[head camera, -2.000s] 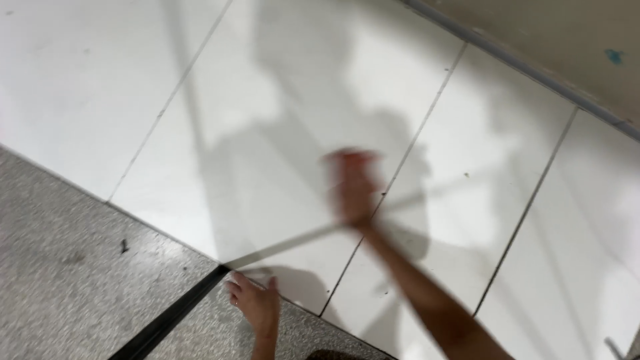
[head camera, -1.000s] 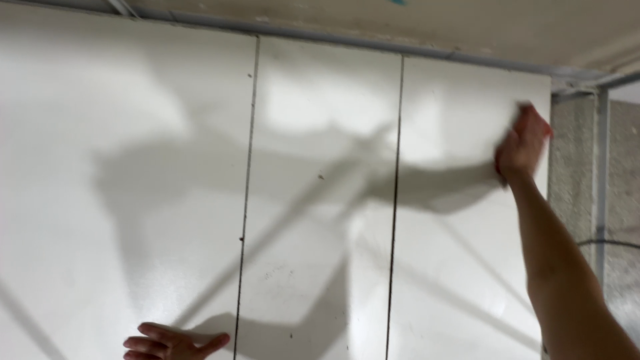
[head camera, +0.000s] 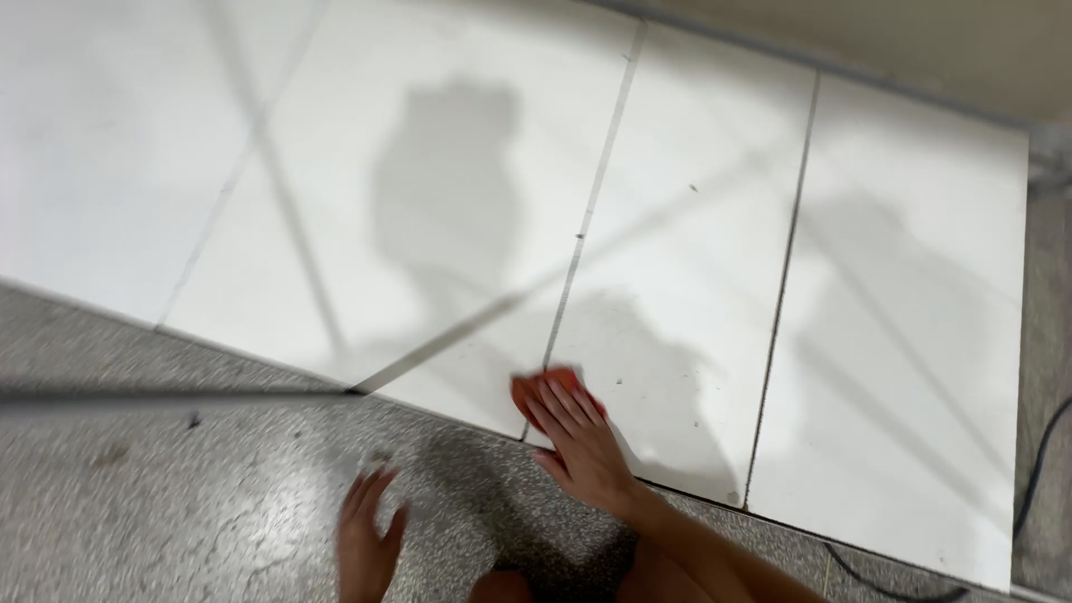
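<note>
My right hand (head camera: 582, 444) presses a red cloth (head camera: 557, 394) flat onto the white panelled surface (head camera: 712, 276), close to its near edge and over the lower end of a dark seam. Some of the cloth is hidden under the fingers. Left of it, my left hand (head camera: 368, 528) hangs in front of the surface's near edge, above the speckled floor, with its fingers apart and nothing in it. Small dark specks lie on the panel to the right of the cloth.
A dark bar (head camera: 176, 398) meets the near edge of the surface at the left. A black cable (head camera: 1043, 469) curves past the right end. The speckled floor (head camera: 209, 519) shows below, and a metal edge strip (head camera: 904, 92) runs along the far side.
My right hand, at the far right end of the surface one second ago, is now at the near edge with the red cloth. My left hand has moved off the surface. The view has shifted.
</note>
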